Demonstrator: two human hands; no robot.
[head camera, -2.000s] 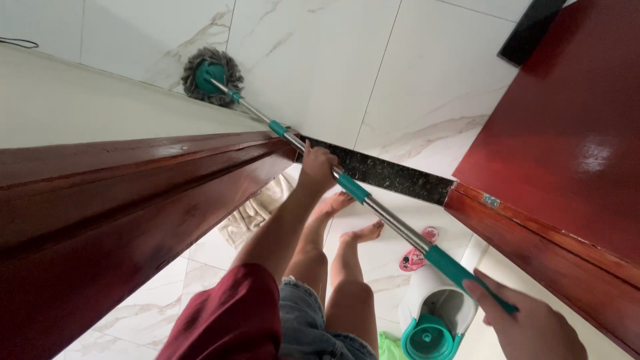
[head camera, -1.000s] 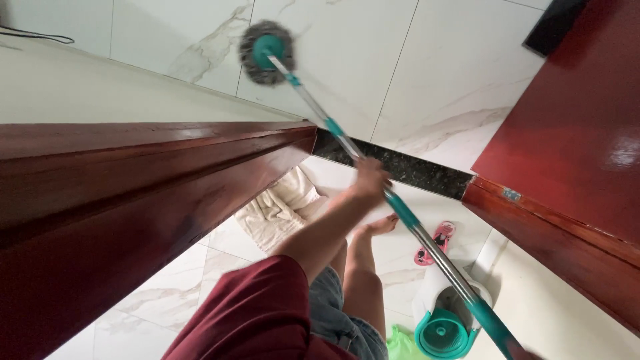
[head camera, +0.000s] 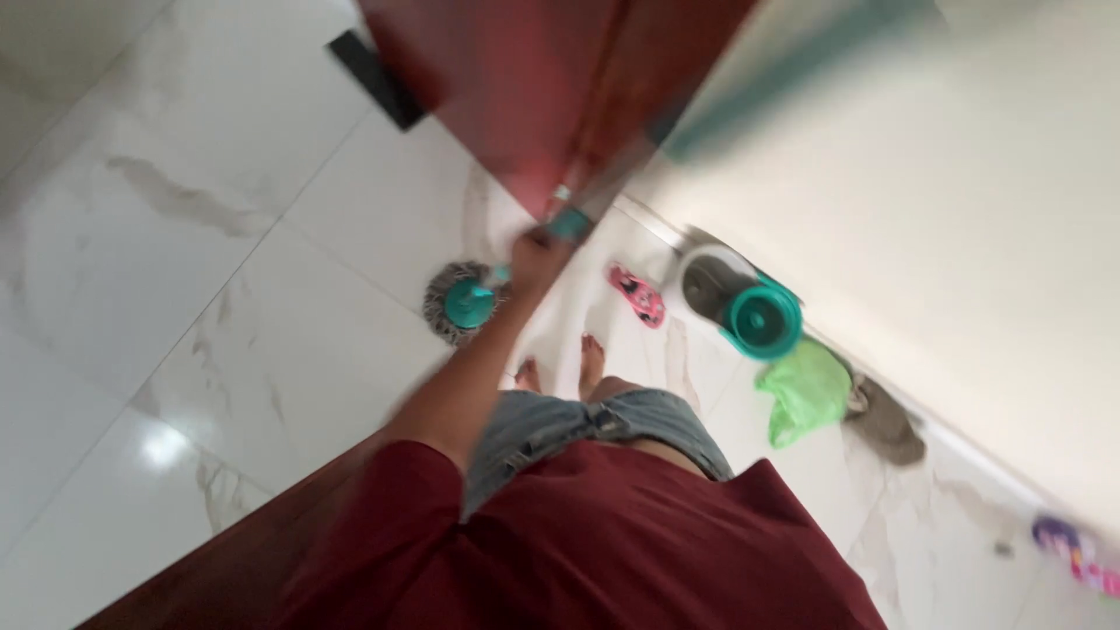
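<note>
My left hand (head camera: 535, 254) is closed around the handle of a spin mop, near a teal collar (head camera: 569, 225). The round mop head (head camera: 468, 302), grey strands around a teal disc, lies just left of my forearm, over the pale marble-look tiles. From my hand the handle (head camera: 787, 83) runs up and right, badly blurred, past the red-brown wooden door. My right hand is not in view. Right of my feet stands a white and grey mop bucket (head camera: 700, 278) with a teal wringer basket (head camera: 763, 322).
A pink flip-flop (head camera: 639, 296) lies left of the bucket. A green plastic bag (head camera: 809, 389) and a brownish-grey shoe or slipper (head camera: 885, 422) sit along the wall. The wooden door (head camera: 516, 79) stands ahead, with a dark block (head camera: 376, 79) by its edge.
The view has swung to the right. My right hand, on the handle's end two seconds ago, is out of the frame. The mop head is now nearer to my feet.
</note>
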